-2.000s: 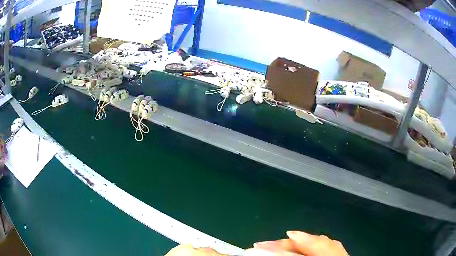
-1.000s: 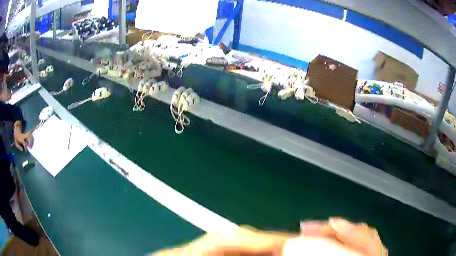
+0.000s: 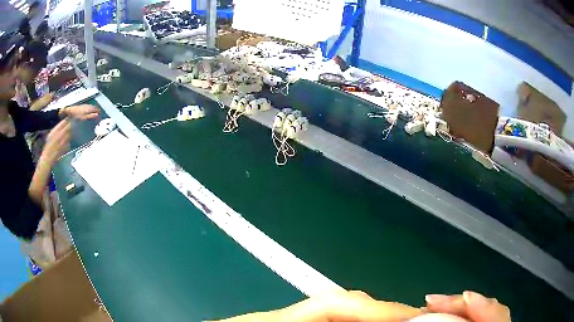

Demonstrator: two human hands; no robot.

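My left hand [image 3: 352, 308] is at the bottom edge, in front of the belt side rail, with its fingers pointing right. My right hand [image 3: 475, 307] is beside it, cut off by the bottom edge, with only curled fingers showing. A pale patch shows low between the hands; I cannot tell if it is a held thing or skin. The grouped units [image 3: 289, 124], white with hanging loops, sit on the grey middle rail. Another group [image 3: 252, 105] is to their left. A single unit [image 3: 191, 113] with its cord lies on the green conveyor belt [image 3: 264, 201].
The pale side rail [image 3: 252, 242] separates belt and green bench [image 3: 157, 251]. On the bench are a white sheet [image 3: 116, 166] with a thin dark line and a small block [image 3: 72, 187]. People stand at the left. Beyond are a unit heap [image 3: 220, 77], brown cardboard [image 3: 469, 116] and an open carton [image 3: 47, 289].
The view has swung left, so the belt and bench things sit further right. More of the people and a brown carton show at left. Both hands remain together at the bottom edge, shifted slightly right.
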